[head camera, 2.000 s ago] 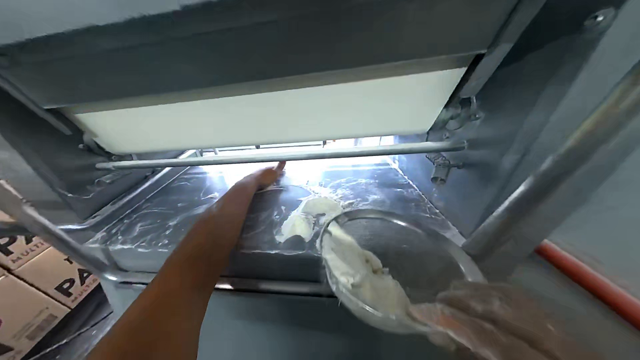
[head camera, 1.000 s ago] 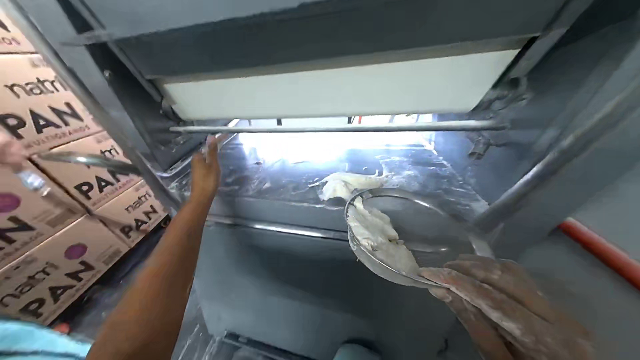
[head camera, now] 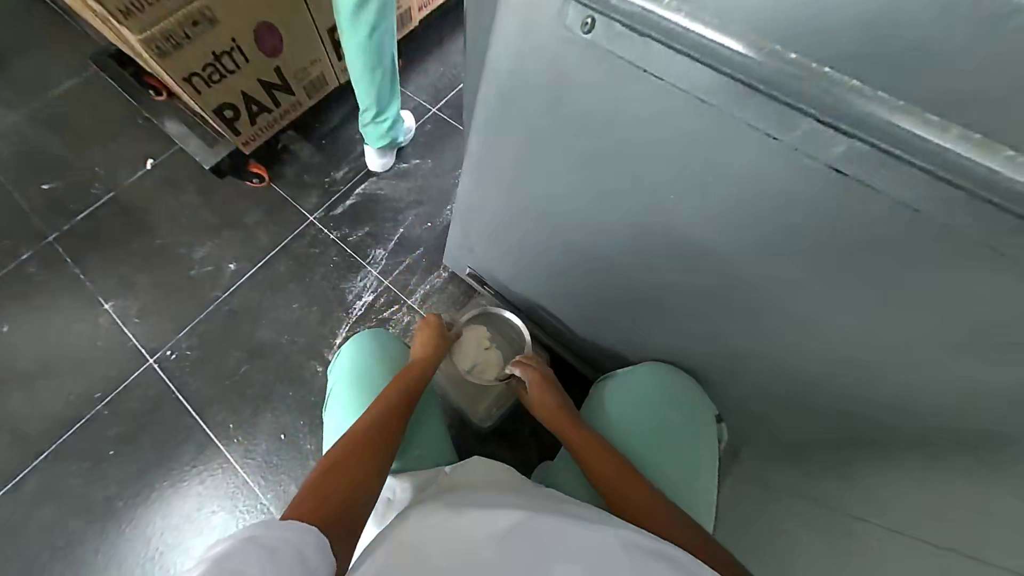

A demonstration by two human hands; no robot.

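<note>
A round metal-rimmed sieve [head camera: 524, 330] with off-white dough or moist flour [head camera: 478, 353] in it is held low between my knees. My left hand [head camera: 433, 339] grips its left rim, and my right hand [head camera: 538, 379] grips the lower right side. Under the sieve stands a translucent plastic container [head camera: 482, 406], partly hidden by it. Both forearms reach down over my lap, and whatever lies in the dark gap beneath is hard to make out.
A grey metal machine panel [head camera: 688, 240] rises close on the right. Printed cardboard boxes [head camera: 264, 72] stand on a wheeled dolly [head camera: 180, 128] at upper left. A person's green-trousered leg [head camera: 372, 72] is beside them. White powder streaks the dark tiled floor [head camera: 224, 320].
The view has swung down from the machine's opening to the floor. The sieve has moved from the opening to between my knees. My left hand, earlier off the sieve, now holds its rim.
</note>
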